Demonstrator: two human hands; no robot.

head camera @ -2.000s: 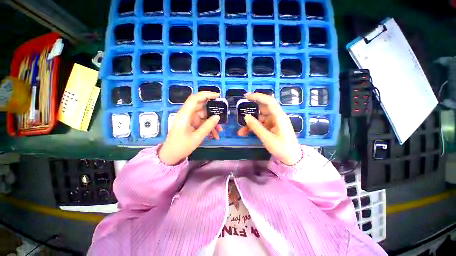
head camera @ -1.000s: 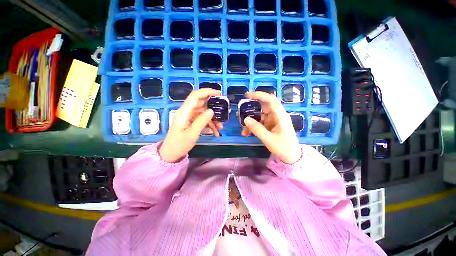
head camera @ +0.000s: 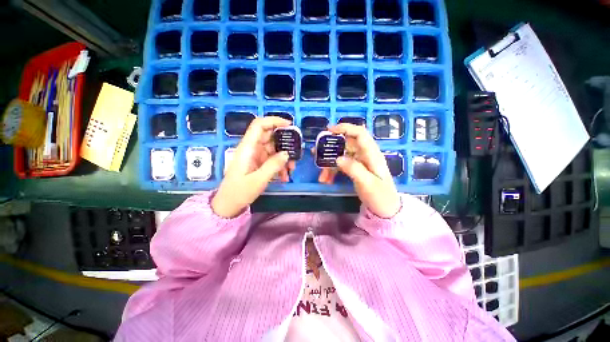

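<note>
My left hand (head camera: 246, 175) is shut on a smartwatch (head camera: 287, 143) held by its edges, its lit black screen facing up with lines of pale text. My right hand (head camera: 372, 172) is shut on a second smartwatch (head camera: 330, 149), also lit with lines of text. The two watches are side by side, a little apart, above the near rows of the blue tray (head camera: 294, 188). Most tray pockets hold watches with dark faces up. Two at the near left, such as this watch back (head camera: 198, 163), show pale sides. My hands hide some near pockets.
At left are a red basket (head camera: 25, 127) of sticks and pens, a tape roll (head camera: 24, 123) and a yellow pad (head camera: 107, 128). At right are a black block (head camera: 483, 124), a clipboard (head camera: 535, 107) and a black tray (head camera: 490, 227). Lower down are another black tray (head camera: 83, 239) and a white tray (head camera: 511, 287).
Both watches are still held. Their screens now show several text lines, clearer than one second ago. The watches have tilted slightly, and the whole view has shifted a little.
</note>
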